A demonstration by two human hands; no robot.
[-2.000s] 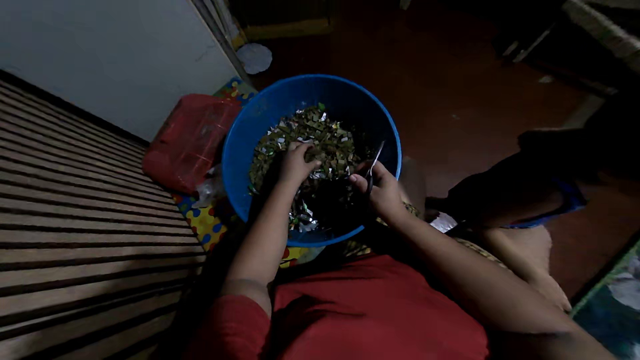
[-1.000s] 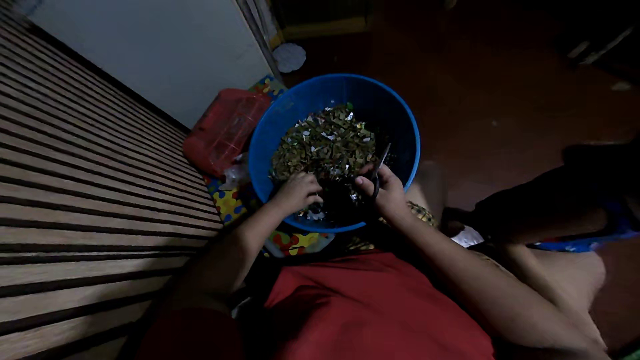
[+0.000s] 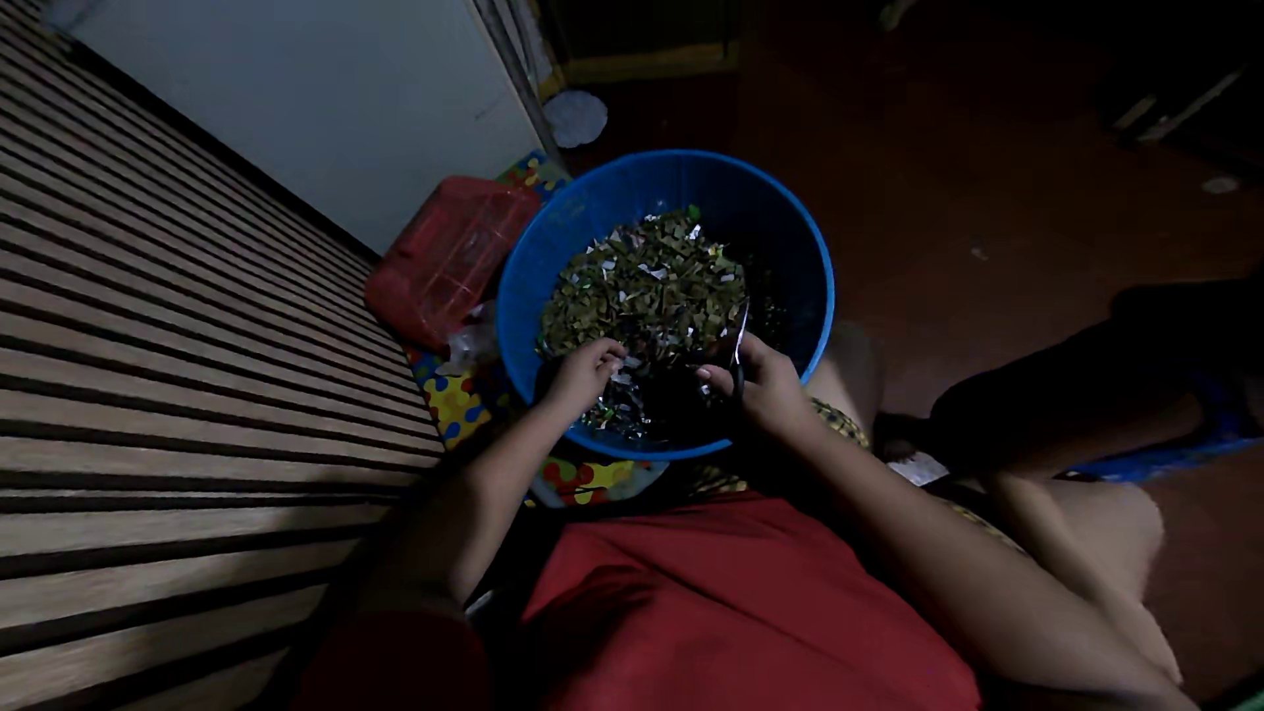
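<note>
A round blue plastic basin (image 3: 815, 267) in front of me holds a heap of small cut pieces (image 3: 657, 286), mostly olive-brown with some silvery ones. My left hand (image 3: 591, 370) is over the near left part of the basin, its fingertips pinched on a small pale scrap (image 3: 619, 369). At the near right of the basin, my right hand (image 3: 765, 380) holds a pair of scissors (image 3: 741, 341), the blades pointing away from me. Dark and shiny scraps lie below and between my hands, too dim to make out singly.
A red plastic case (image 3: 425, 262) and a clear plastic bag (image 3: 472, 346) are left of the basin, on a colourful puzzle-patterned mat (image 3: 459, 405). Wooden slats (image 3: 197, 415) run along the left. Another person's leg (image 3: 1066, 395) is at the right, above the reddish floor (image 3: 987, 227).
My left hand was spread on the heap two seconds ago; it has come back to the near left side, fingers pinched. My right hand keeps the scissors. The view has shifted.
</note>
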